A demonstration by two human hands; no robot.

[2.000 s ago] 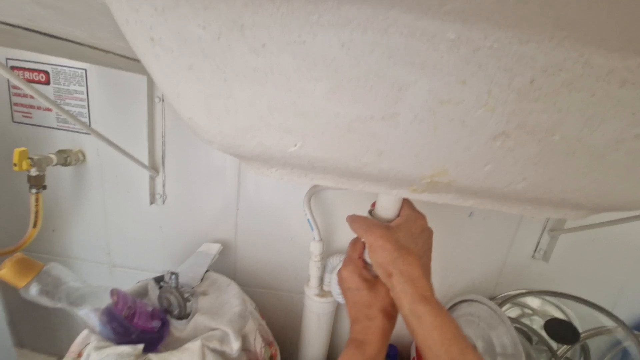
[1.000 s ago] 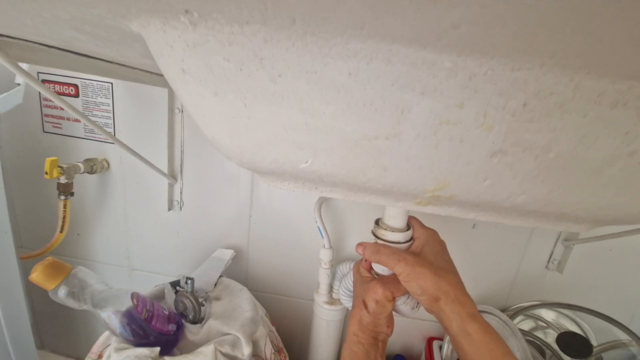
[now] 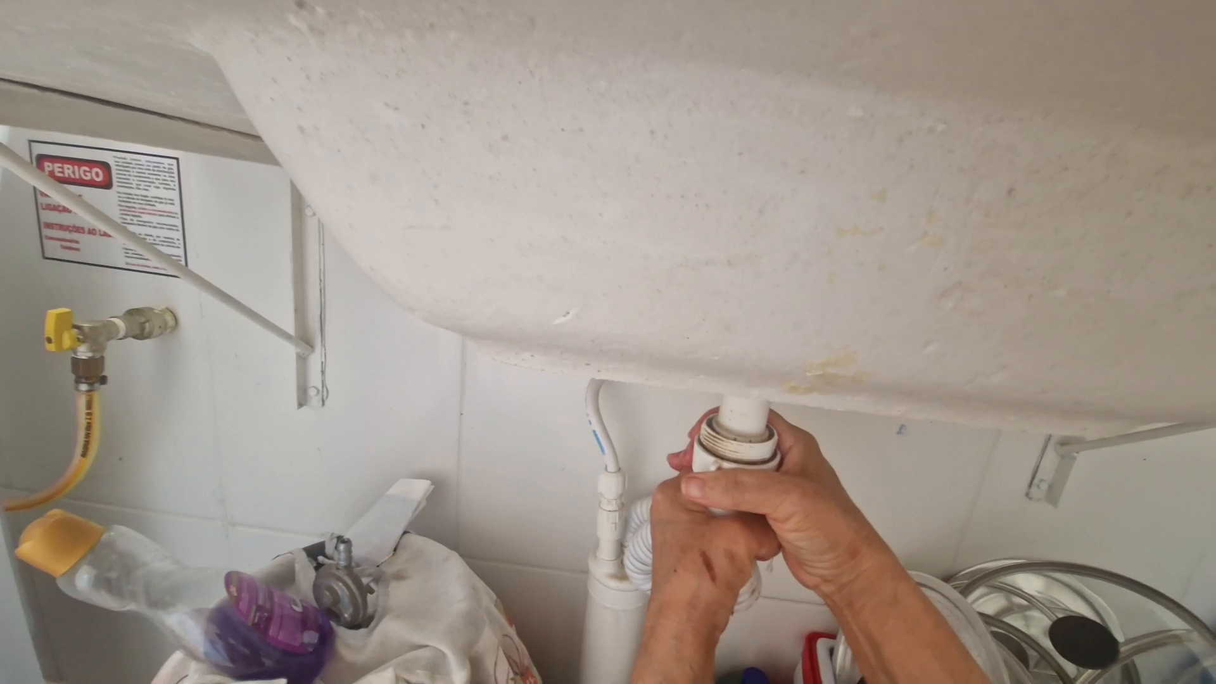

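Note:
Beneath the white sink basin (image 3: 665,218), a short white drain tailpiece (image 3: 744,416) points down into a white threaded plastic drain fitting (image 3: 736,445). My left hand (image 3: 708,551) grips the fitting from below. My right hand (image 3: 798,503) wraps around its right side, thumb across the front, touching the left hand. Behind my left hand a white corrugated drain hose (image 3: 640,546) curls beside an upright white plastic pipe (image 3: 611,617). A thin white tube (image 3: 600,427) runs up from that pipe's top. The lower part of the fitting is hidden by my hands.
At left are a gas valve with a yellow handle (image 3: 61,330), a yellow hose (image 3: 87,437) and a metal bracket (image 3: 306,294). Below sit a clear bottle with purple liquid (image 3: 266,632) and a gas regulator (image 3: 344,591) on a cloth-covered object (image 3: 427,608). Pot lids (image 3: 1073,608) stand lower right.
The fitting, mostly covered by my hands two seconds ago, now shows its threaded top below the basin. My hands have moved lower on it. The view has shifted.

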